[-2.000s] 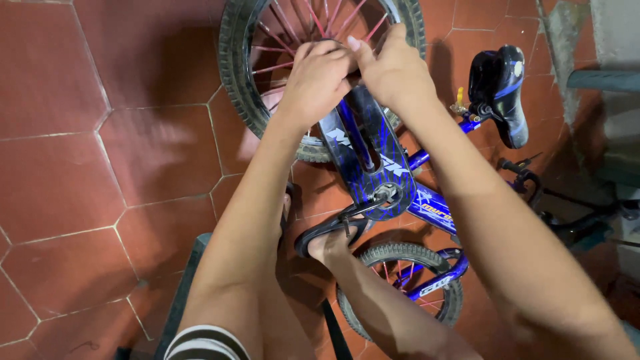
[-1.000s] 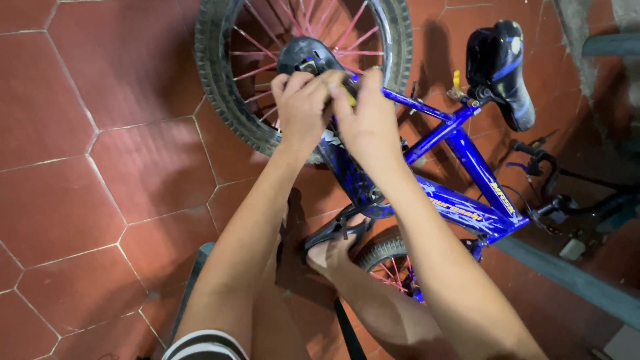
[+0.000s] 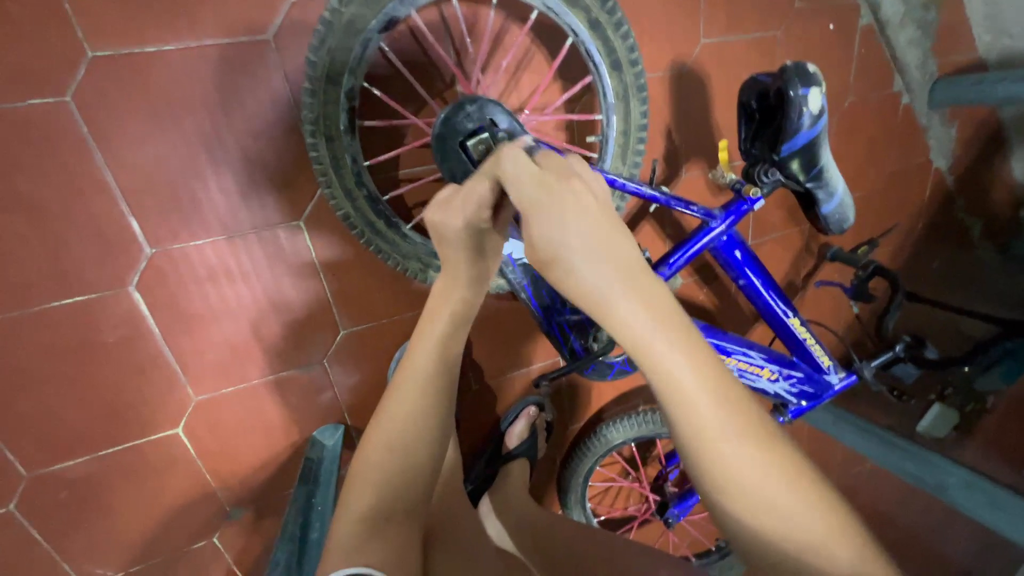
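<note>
A blue child's bicycle lies on its side, its frame [image 3: 752, 280] to the right of my hands. Spread above is a wheel with red spokes and a knobbly tyre [image 3: 336, 176]. Over its middle sits the rounded black end of the chain guard [image 3: 456, 120], with a square opening. My left hand [image 3: 472, 220] is bent just below that end, fingers curled. Against it, my right hand [image 3: 556, 200] reaches over the guard, fingers folded down. What either hand's fingers hold is hidden. The second wheel [image 3: 620, 480] lies lower down, partly behind my right forearm.
The saddle [image 3: 800, 144] sticks up at the upper right, near the handlebar [image 3: 888, 312]. A sandalled foot [image 3: 520, 440] rests beside the crank. Grey bars [image 3: 308, 504] stand at lower left and run along the right. Red hexagonal tiles [image 3: 200, 296] form the floor.
Two seconds ago the guard's rounded end was hidden under my hands; now it shows. Both hands sit lower on it than in the earlier frames. The view has shifted.
</note>
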